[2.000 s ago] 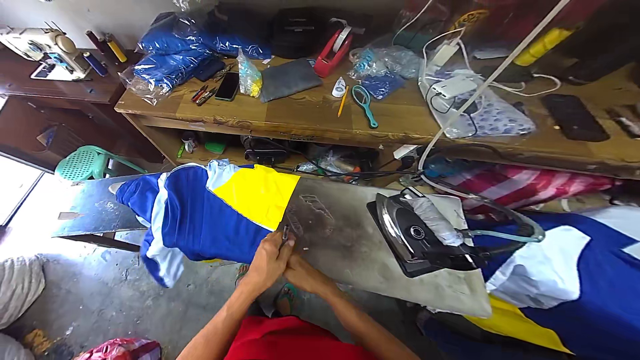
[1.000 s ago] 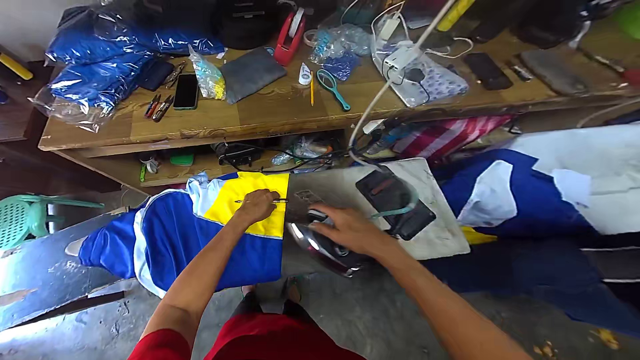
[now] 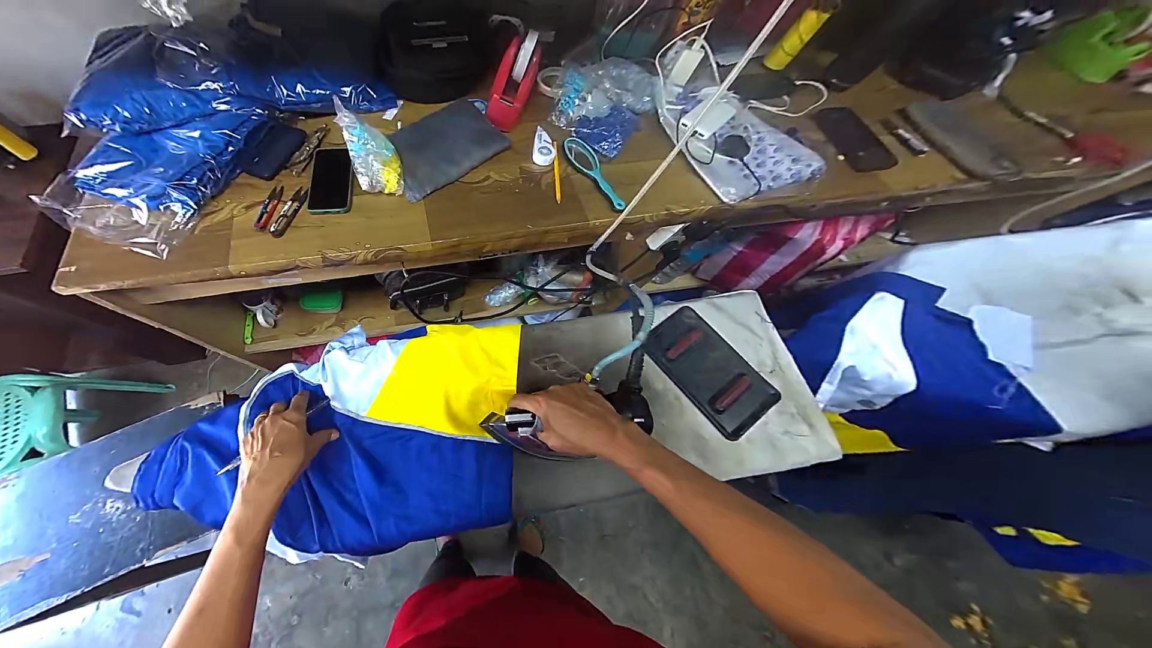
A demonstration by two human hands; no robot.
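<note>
My right hand (image 3: 576,421) grips the handle of an electric iron (image 3: 531,439); its tip touches the right edge of a blue, yellow and light-blue garment (image 3: 396,486) near the yellow panel. My left hand (image 3: 281,443) presses on the garment's left part, fingers spread, with a thin pointed tool (image 3: 230,465) under or in it; how it is held is partly hidden. The garment lies over a long ironing board (image 3: 562,486). Right of the iron, a black iron rest (image 3: 713,372) lies on a pale cloth pad (image 3: 801,423). The iron's hose (image 3: 621,351) rises behind my right hand.
Behind the board, a wooden table (image 3: 360,238) bears a phone (image 3: 330,180), thread snips (image 3: 288,212), a red tape dispenser (image 3: 514,85) and bagged blue clothing (image 3: 162,162). More blue and white fabric (image 3: 918,360) lies at right. A green plastic chair (image 3: 36,418) stands at left.
The iron stood on the black rest two seconds ago; my right hand has taken hold of it and moved it left to the garment. My left hand has moved left from the yellow panel. The view has shifted.
</note>
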